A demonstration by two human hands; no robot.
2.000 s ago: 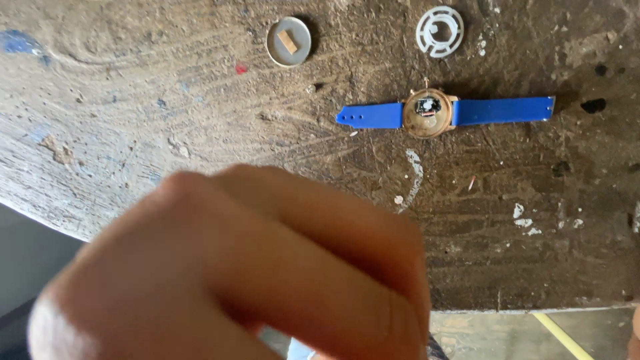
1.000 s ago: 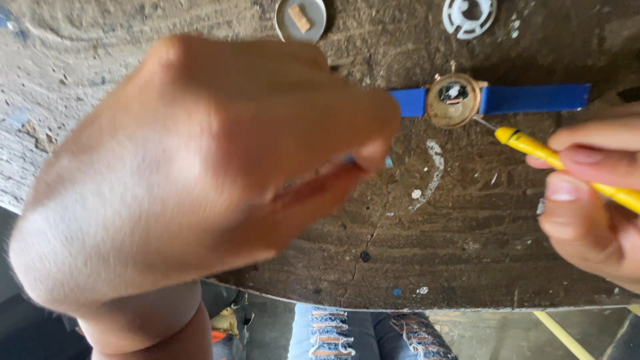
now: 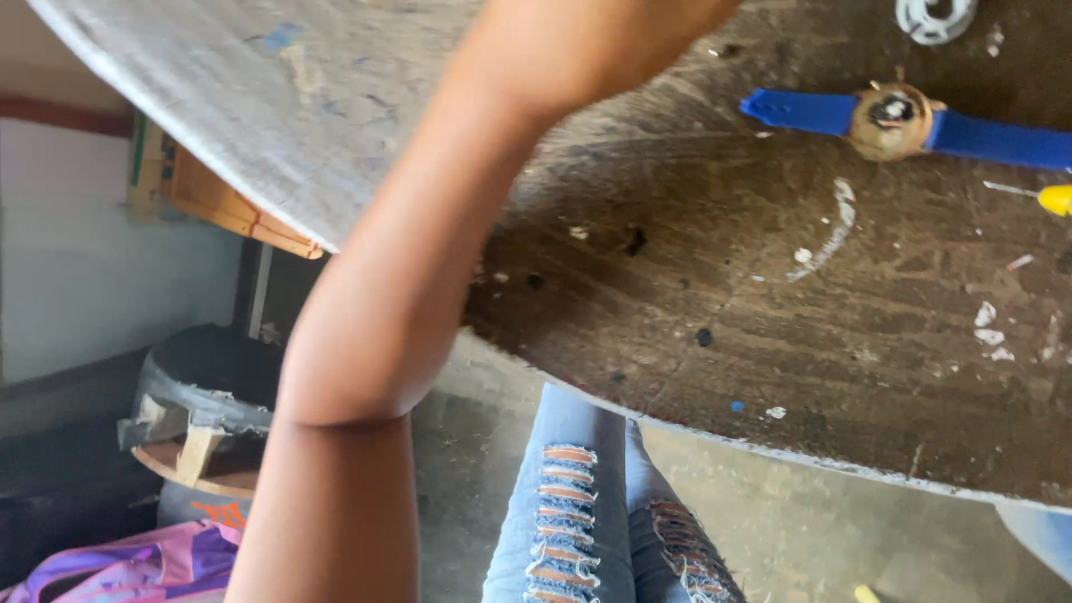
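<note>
My left forearm crosses the view from the bottom to the top. The back of my left hand [image 3: 611,42] lies over the wooden table at the top edge, its fingers outside the view. On the table at the right is a watch with an open round gold-coloured case [image 3: 891,121], its inner parts showing, and a blue strap [image 3: 1001,141] laid out flat. A thin-shafted tool with a yellow handle [image 3: 1057,200] enters at the right edge, its tip below the watch. My right hand is outside the view. A white plastic ring [image 3: 935,18] lies at the top right.
The curved table edge [image 3: 712,433] runs above ripped jeans [image 3: 565,502]. At the left are an orange plastic container [image 3: 226,201], a round dark seat [image 3: 209,368] with torn covering and a pink and purple bag [image 3: 138,561]. White flakes and marks dot the tabletop.
My left hand has moved up to the top edge. My right hand, on the yellow tool one second ago, has left the view. The view has swung left.
</note>
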